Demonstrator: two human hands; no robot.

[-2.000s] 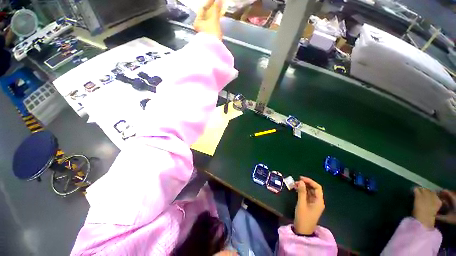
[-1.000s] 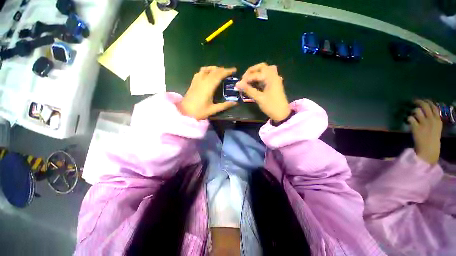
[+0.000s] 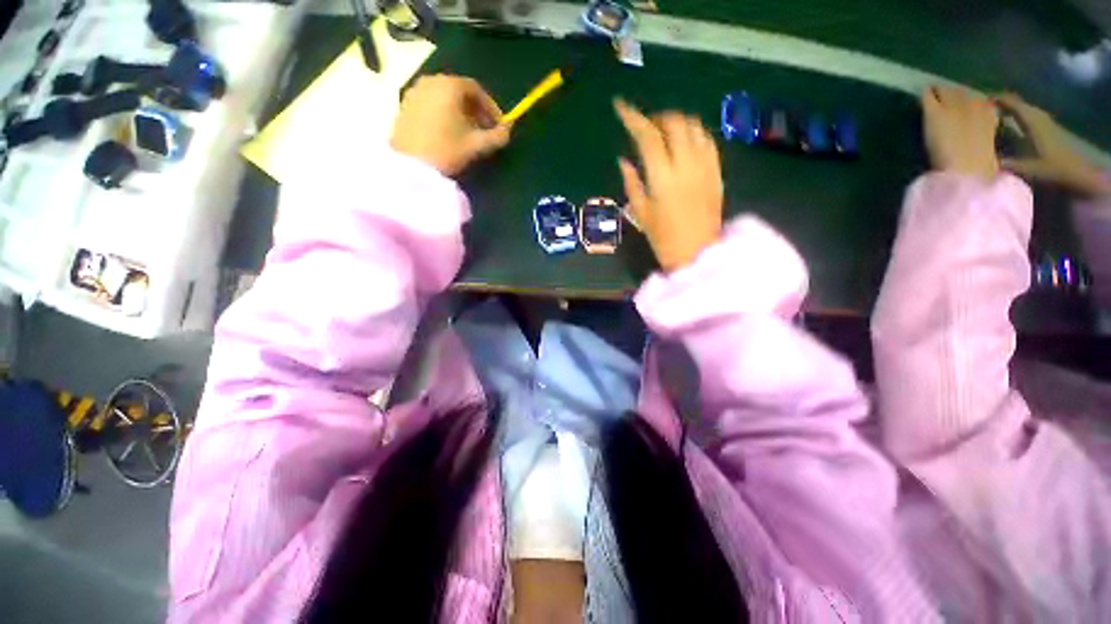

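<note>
Two watch heads lie side by side on the dark green mat: a blue-rimmed one [image 3: 556,224] and a pink-rimmed one [image 3: 599,226], each with a small pale mark on its dark screen. My left hand [image 3: 448,123], up and left of them, has its fingertips closed on the lower end of the yellow pen [image 3: 534,95]; the pen's dark tip is hidden. My right hand [image 3: 674,183] is above the mat, just right of the pink-rimmed watch, fingers apart, with nothing seen in it.
A white blister tray [image 3: 201,232] with watches stands left. Yellow paper [image 3: 319,120] lies beside it. A tagged watch [image 3: 607,17] is at the back rail. A row of several blue watches [image 3: 738,117] lies right. Another person's hand [image 3: 960,128] and pink sleeves are at far right.
My left hand has left the watches and moved up to the yellow pen. My right hand has let go and opened to the right. White paper over the yellow sheet is gone from view.
</note>
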